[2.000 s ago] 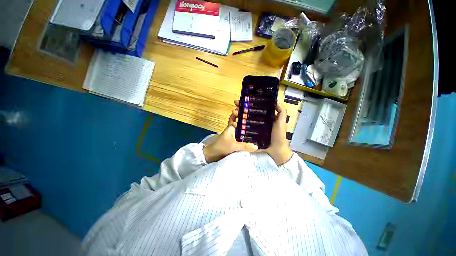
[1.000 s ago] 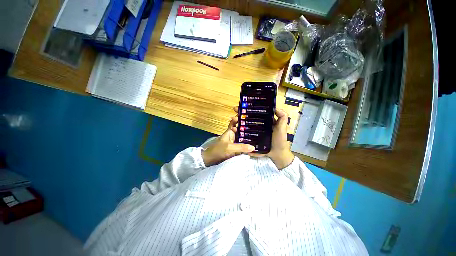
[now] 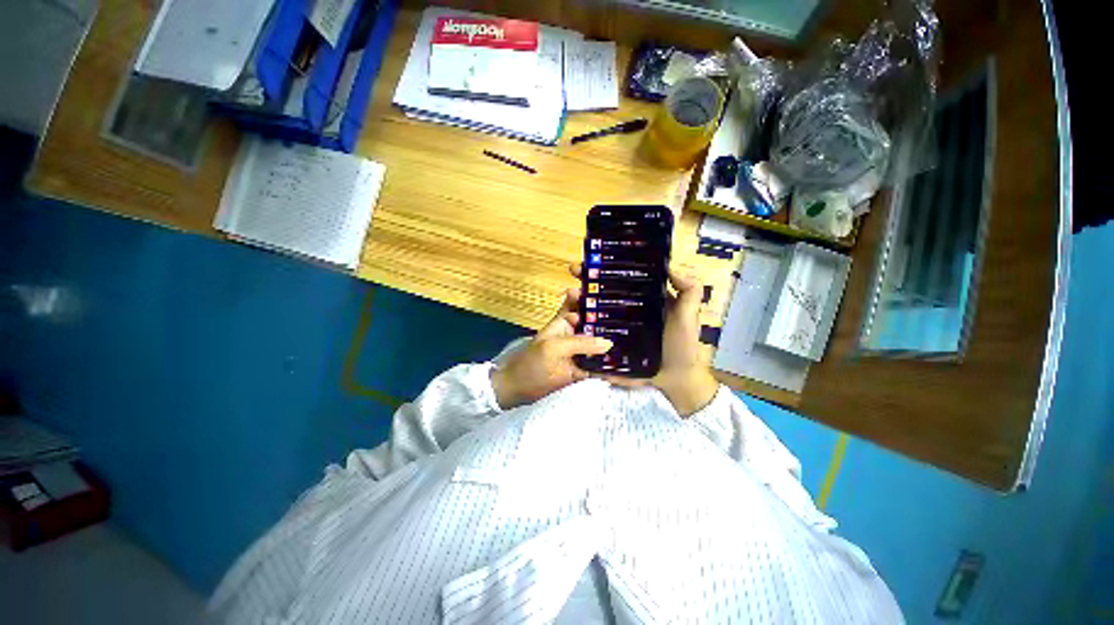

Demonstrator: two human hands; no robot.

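Observation:
A black smartphone [image 3: 627,291] is held upright in front of my body, over the front edge of the desk. Its dark screen is lit and shows a list with small coloured icons. My left hand [image 3: 544,364] grips its lower left side, with the thumb over the bottom of the screen. My right hand [image 3: 689,354] holds its right side. The fingers behind the phone are mostly hidden.
The wooden desk [image 3: 470,226] bears a blue file holder [image 3: 320,79], record sheets [image 3: 299,199], a red and white notebook [image 3: 484,61], pens, a yellow tape roll or cup [image 3: 684,122], a box with plastic bags [image 3: 831,137] and a white box [image 3: 805,300]. A red box [image 3: 51,503] stands lower left.
The phone has moved slightly down in view, towards my body. My left thumb has shifted over the bottom of the screen. Both hands keep their hold.

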